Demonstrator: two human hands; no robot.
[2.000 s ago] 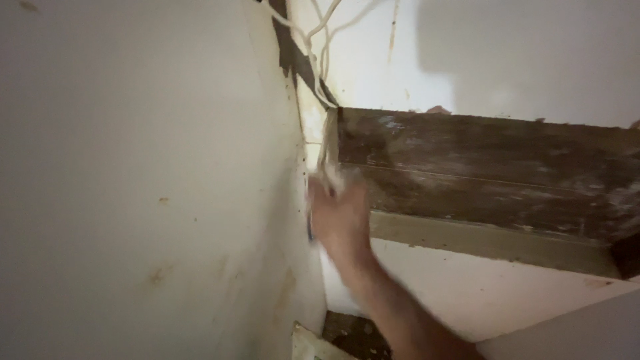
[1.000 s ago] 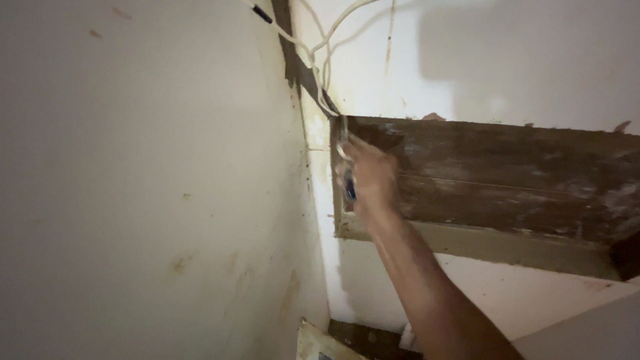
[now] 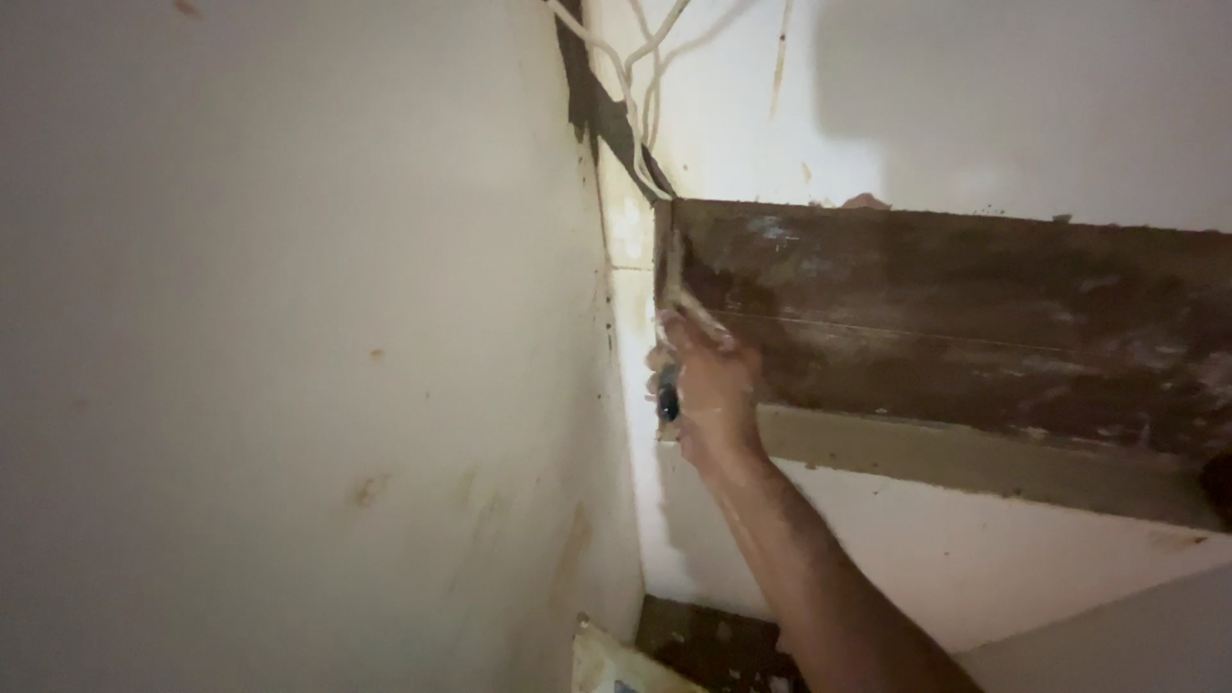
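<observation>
My right hand (image 3: pixel 714 385) reaches up from the lower right to the left end of a brown wooden board (image 3: pixel 924 318). Its fingers are closed around a small hand tool (image 3: pixel 667 395); a dark, shiny part shows at the left of the fist, but blur hides its kind. A pale narrow strip (image 3: pixel 675 260) rises above the fingers along the board's end; whether it belongs to the tool I cannot tell. My left hand is out of view.
A stained pale wall (image 3: pixel 337 337) fills the left side. White cables (image 3: pixel 630 96) hang above the board's left end, near a dark strip (image 3: pixel 611 120). A pale ledge (image 3: pixel 924 452) runs below the board. A light panel (image 3: pixel 626 664) stands at the bottom.
My right hand has moved from the wall corner, at the far left of the board, a little to the right onto the board's left end.
</observation>
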